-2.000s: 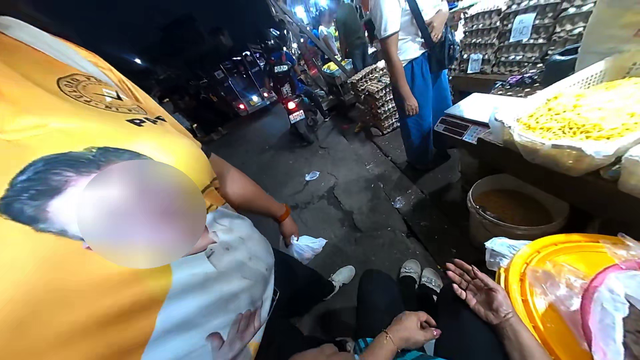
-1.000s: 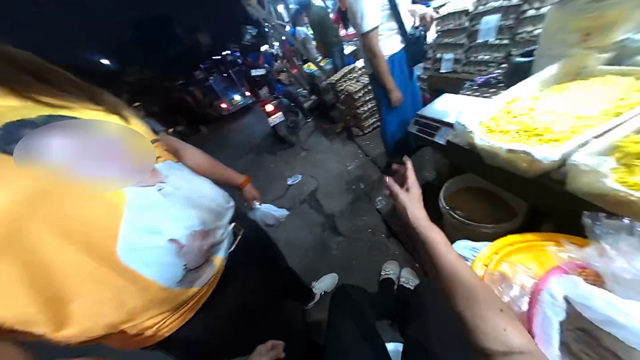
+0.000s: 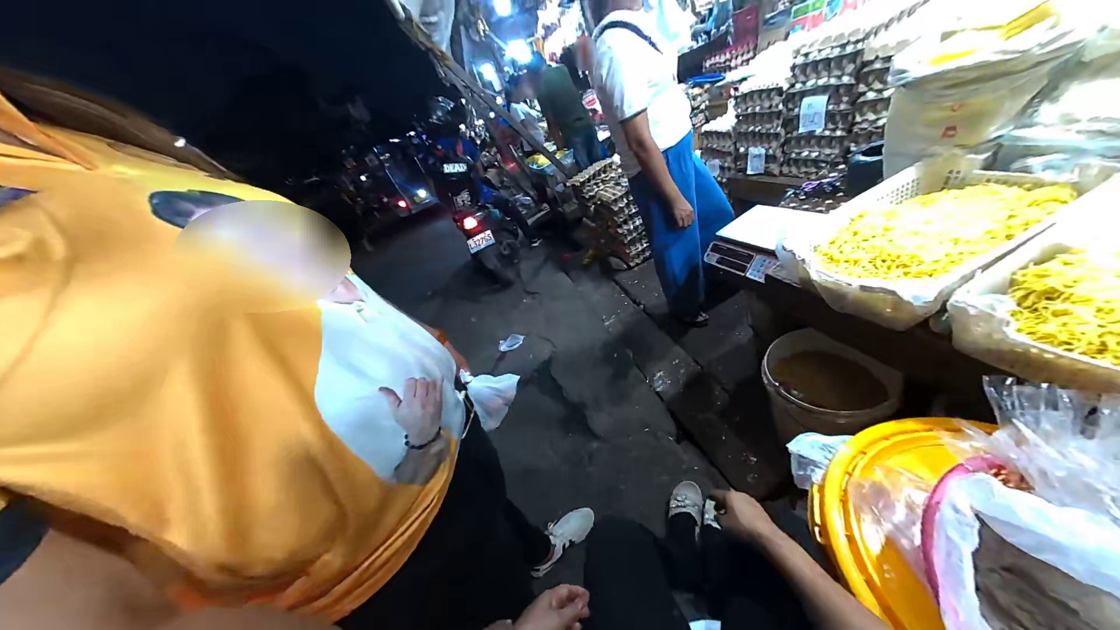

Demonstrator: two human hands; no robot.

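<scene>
My right hand (image 3: 742,514) hangs low at the right, above my shoes and left of a yellow plastic lid (image 3: 862,490); its fingers look curled, and whether it holds anything small cannot be told. At the bottom edge, my left hand (image 3: 558,607) rests by my dark trousers with curled fingers and nothing visible in it. A pink-rimmed container (image 3: 934,516) lined with a white bag stands beside the lid, with clear plastic bags (image 3: 1032,420) around it. Yellow noodles (image 3: 936,232) fill lined white baskets on the stall, next to a digital scale (image 3: 744,258).
A person in a yellow shirt (image 3: 175,420) stands close at left, a tied plastic bag (image 3: 493,398) beside them. A bucket of brown liquid (image 3: 827,381) sits under the stall. Farther off are a person in blue trousers (image 3: 687,219), egg trays (image 3: 818,118) and a motorcycle (image 3: 490,236).
My right hand was stretched forward with spread fingers one second ago; now it is lower and curled. Two seconds ago both hands were in front of my lap, the right palm up.
</scene>
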